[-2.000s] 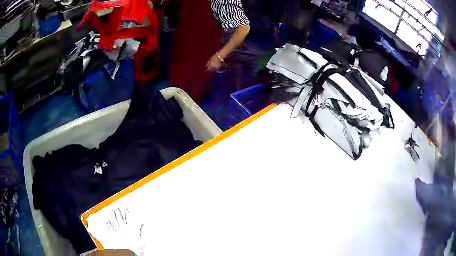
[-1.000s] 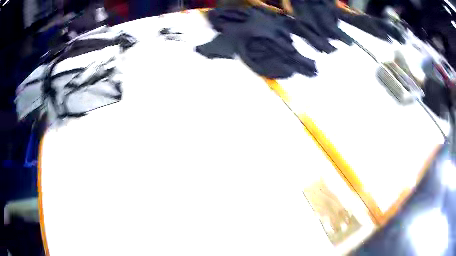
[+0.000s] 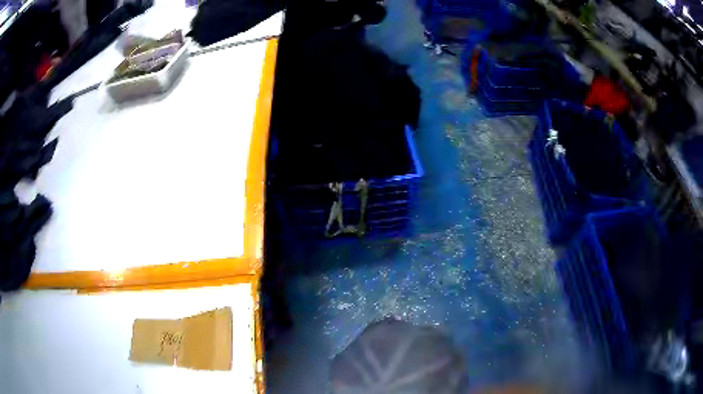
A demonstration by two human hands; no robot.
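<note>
Neither of my hands is in the picture. Nearest in front is the white work table (image 3: 146, 185) with yellow-orange edge tape, on the left. A brown cardboard piece (image 3: 182, 340) with handwriting lies on its near part. Right of the table, a blue lattice crate (image 3: 389, 204) stands on the floor, heaped with dark garments (image 3: 339, 100). A pale tie strip (image 3: 348, 229) hangs from its near rim. A grey rounded thing (image 3: 401, 360) shows at the bottom edge; I cannot tell what it is.
Blue crates (image 3: 586, 265) with dark cloth line the right side, and another blue crate (image 3: 512, 88) stands farther back. The worn blue floor (image 3: 455, 254) runs between them and the table. A small white tray (image 3: 146, 83) and dark cloth (image 3: 23, 146) lie on the table.
The view has swung right, from the white tub and black-and-white pieces, across the table, to its right edge and the floor aisle. The blue crates and cardboard piece now show clearly.
</note>
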